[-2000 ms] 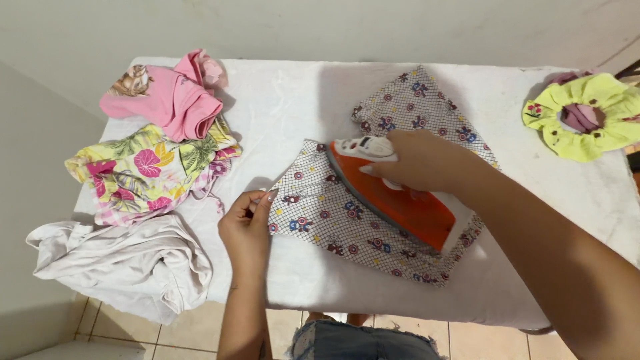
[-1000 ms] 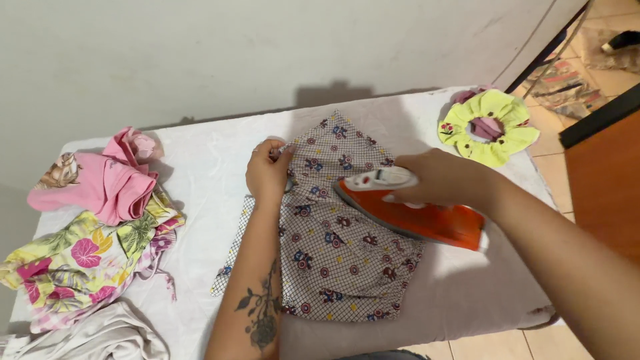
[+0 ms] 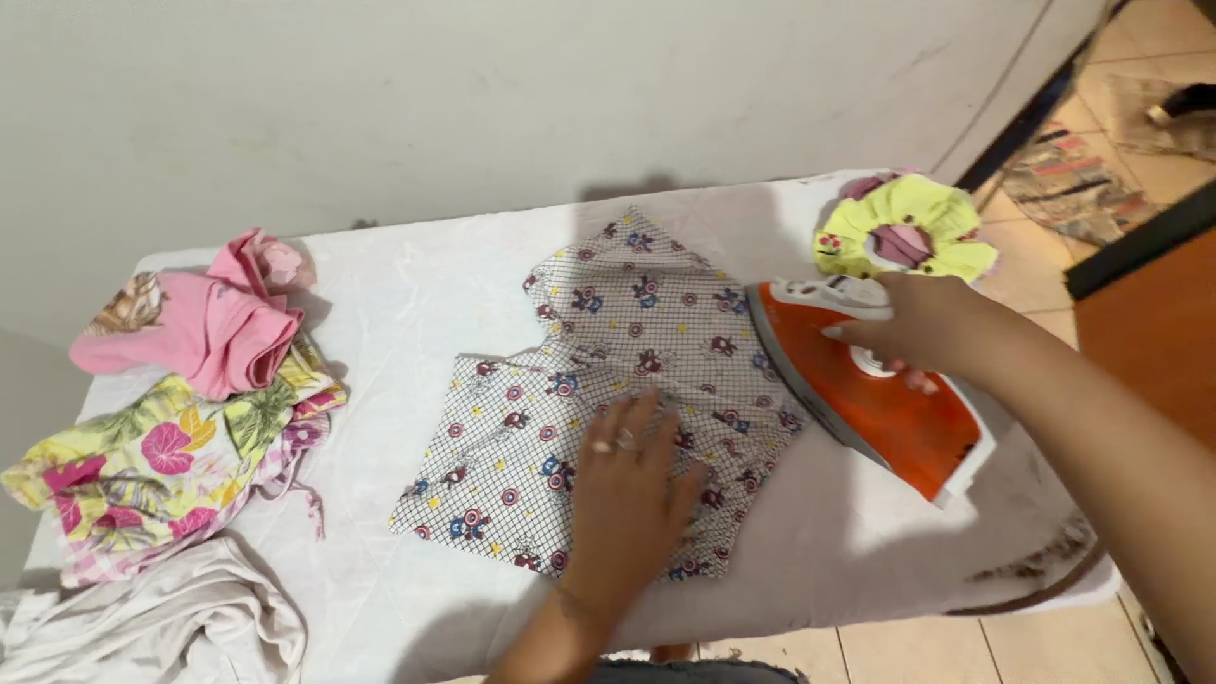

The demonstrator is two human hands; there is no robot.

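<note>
My right hand (image 3: 912, 328) grips the handle of an orange and white clothes iron (image 3: 855, 399). The iron is tilted, its grey soleplate edge against the right side of a checked cloth garment (image 3: 655, 323) with small cartoon figures. My left hand (image 3: 632, 475), slightly blurred, rests on the garment's lower middle with its fingers spread. The garment lies on a white padded ironing surface (image 3: 380, 456), one part spread to the lower left and another pointing up toward the wall. Whether the iron's sole touches the cloth cannot be told.
At the left lie a pink garment (image 3: 209, 323), a yellow floral garment (image 3: 180, 456) and a whitish cloth (image 3: 171, 627). A yellow ruffled fabric ring (image 3: 936, 218) sits at the back right. A wall (image 3: 475, 104) stands behind; an orange-brown panel (image 3: 1159, 304) is at the right.
My left hand has let go of the garment's upper left edge and now lies flat lower down on it. The iron has moved to the garment's right edge. The garment lies differently than two seconds ago.
</note>
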